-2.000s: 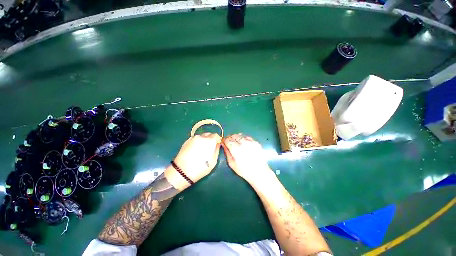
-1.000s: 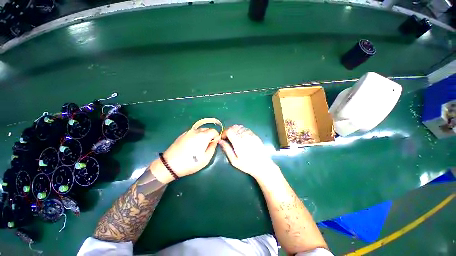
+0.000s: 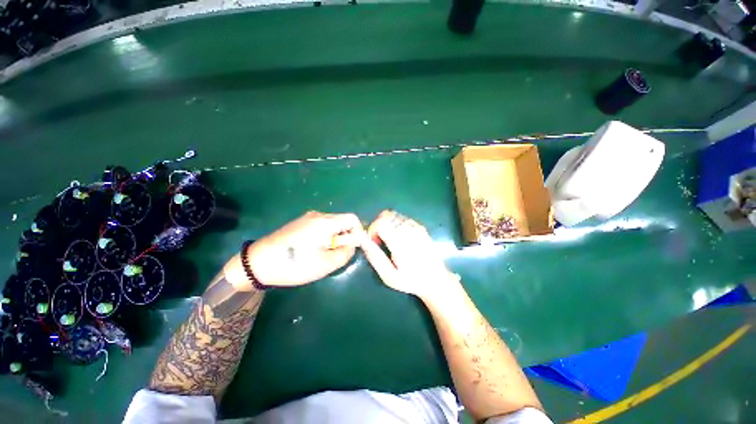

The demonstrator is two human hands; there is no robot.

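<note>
My left hand (image 3: 307,248) and my right hand (image 3: 404,252) meet at the fingertips above the middle of the green bench (image 3: 331,331). The fingers of both hands are bent and pinched together. A tiny pale bit shows where they meet, too small to name. The masking tape roll is not visible now; what either hand holds is hidden by the fingers.
A pile of black units (image 3: 104,248) with wires lies at left. At right are an open carton (image 3: 501,186) with small fasteners and a tilted white container (image 3: 609,174). Black housings (image 3: 623,91) stand on the far green strip. A blue box (image 3: 725,174) is at far right.
The tape ring that stood out beyond my left hand no longer shows. My left hand has turned flatter, its wrist further left. The black housings on the far strip have moved right.
</note>
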